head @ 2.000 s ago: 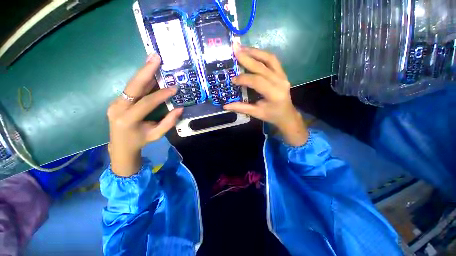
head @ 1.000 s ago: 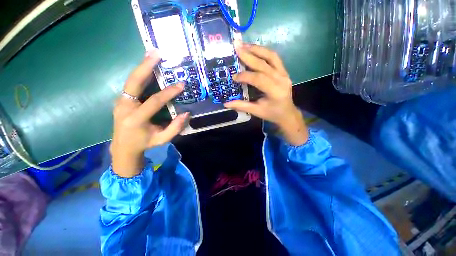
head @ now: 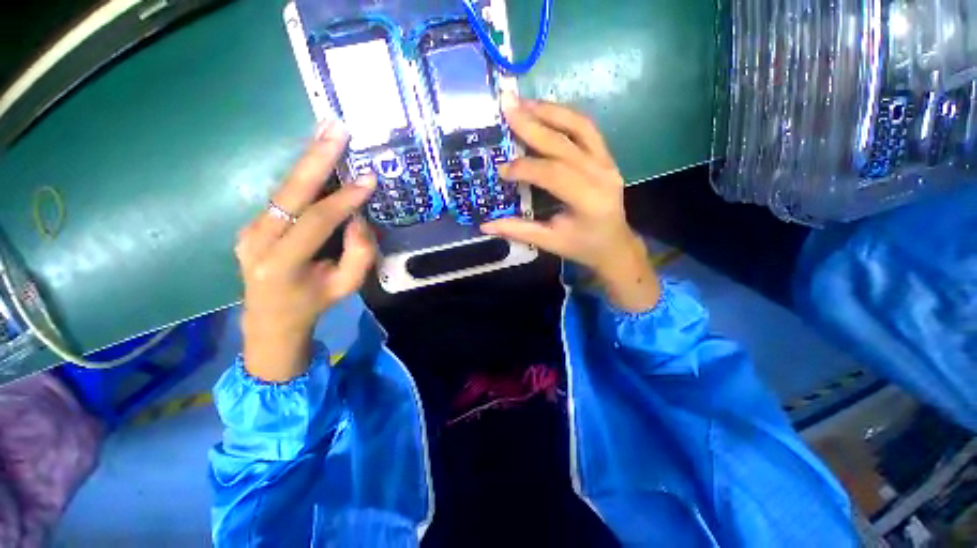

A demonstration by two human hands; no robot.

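Two black keypad phones with blue edges lie side by side on the silver-white test plate [head: 399, 276]. The left phone [head: 370, 99] has a glowing white screen. The right phone [head: 467, 102] has a screen pale at its lower part. A blue cable [head: 532, 51] loops over the plate's far right corner. My left hand [head: 303, 242], with a ring, rests its fingertips at the left phone's edge and upper keys. My right hand [head: 573, 184] has its fingertips along the right phone's right edge and lower keys. Neither phone is lifted.
Stacked clear blister trays [head: 791, 118] with phones stand at the right. A yellowish loop [head: 48, 211] lies on the green mat [head: 161, 203]. A pale cable [head: 54, 340] curves at the left. A blue sleeve shows at the right edge, pinkish fabric at lower left.
The red marking on the right phone's screen is gone. My left hand's index finger and thumb have shifted over the left phone's left side. My right hand stays nearly still.
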